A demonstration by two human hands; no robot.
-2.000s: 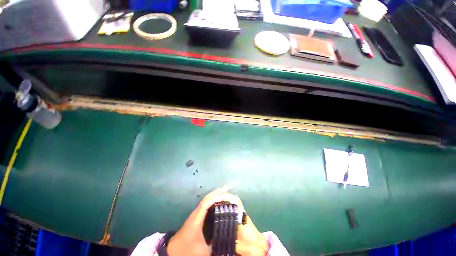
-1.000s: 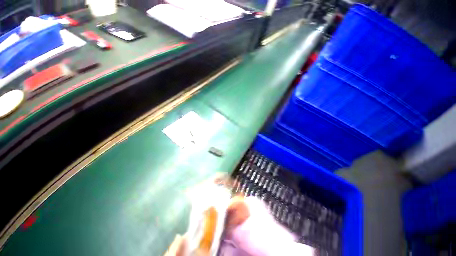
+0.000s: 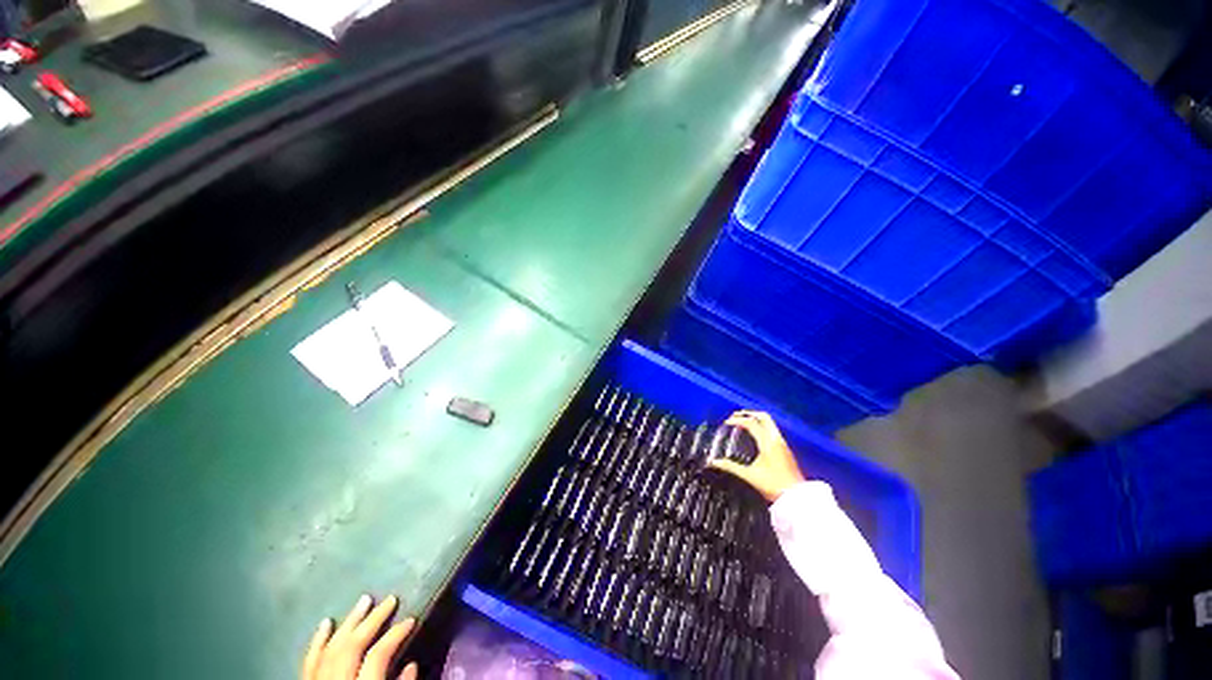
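Dark housings [image 3: 625, 511] stand on edge in tight rows inside the open blue crate [image 3: 907, 511] beside the bench. My right hand [image 3: 758, 456] is over the far right part of the rows, with thumb and fingers around a small group of housings [image 3: 730, 445] at the end of a row. My left hand [image 3: 359, 643] lies at the bench's near edge at the bottom of the picture, fingers apart and empty, cut off by the picture's edge.
A white slip [image 3: 348, 353] with a pen [image 3: 386, 356] on it lies on the green bench [image 3: 266, 531]. A small dark block [image 3: 471, 411] is near it. Stacked blue crates [image 3: 917, 173] rise beyond the open crate. A raised shelf [image 3: 226, 80] is at upper left.
The view has turned right toward the crates. The housings held between both hands over the bench are now at the crate rows in my right hand. My left hand has let go.
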